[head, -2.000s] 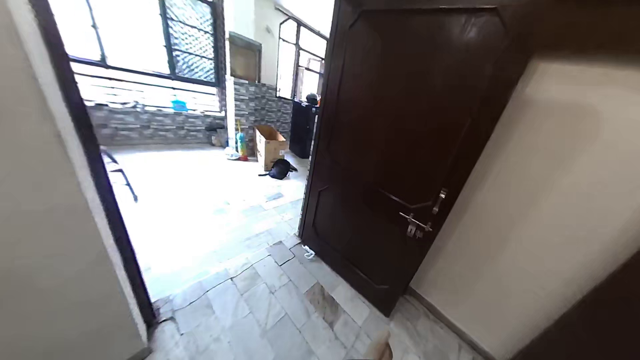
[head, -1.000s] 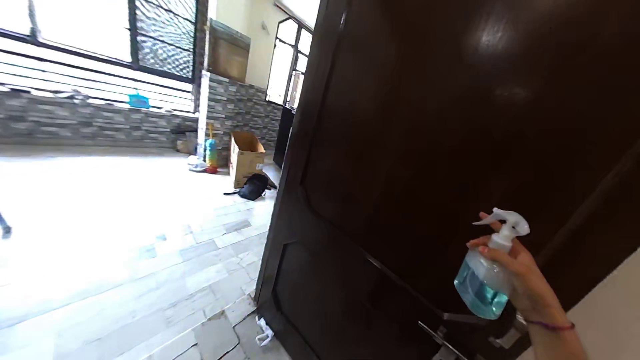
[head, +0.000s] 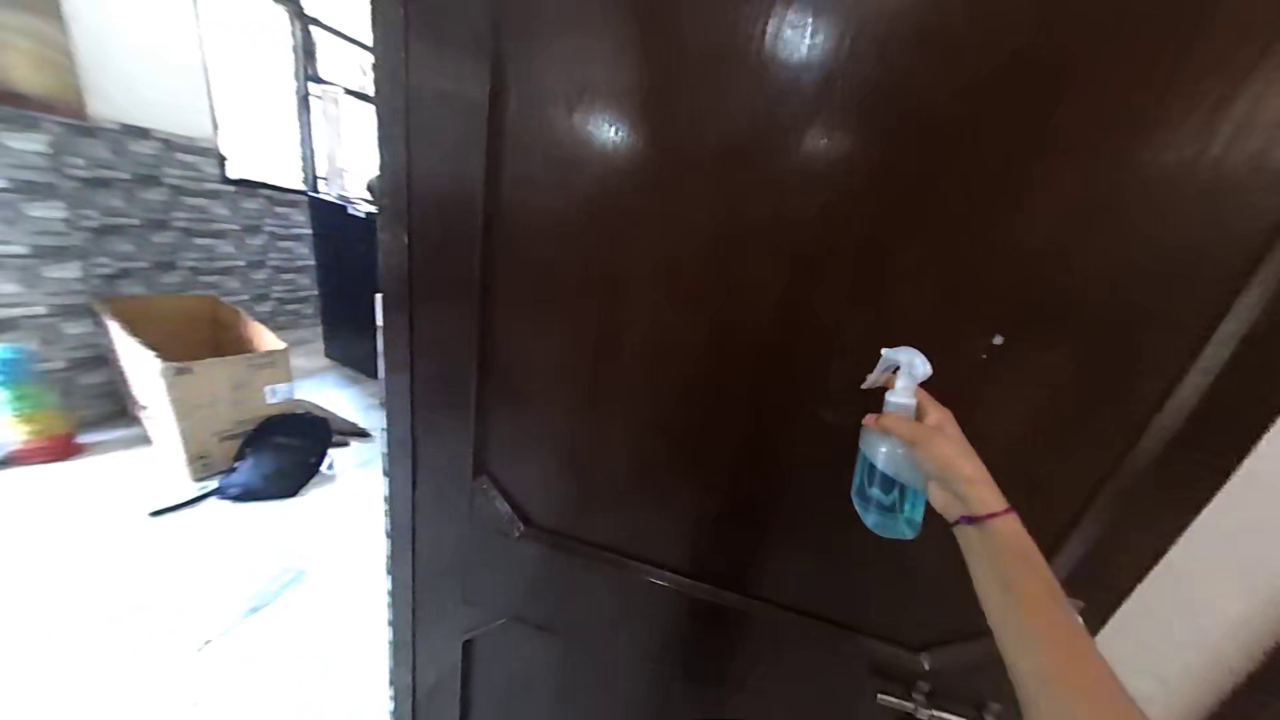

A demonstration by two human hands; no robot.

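My right hand grips a clear plastic spray bottle around its upper body, below the white trigger head. Blue liquid fills its lower part. The bottle is upright in front of a dark brown panelled wooden door; whether it touches the door I cannot tell. A thin purple band circles my right wrist. Below the hand, a metal slide bolt is fixed to the door. My left hand is out of the frame.
Beyond the door's left edge, an open cardboard box stands on the pale floor beside a black bag. A multicoloured object is at the far left. A pale wall borders the door at right.
Two seconds ago only a bit of a hand showed at the bottom edge; a second ago my right hand held the spray bottle before the door. The view is now closer to the door.
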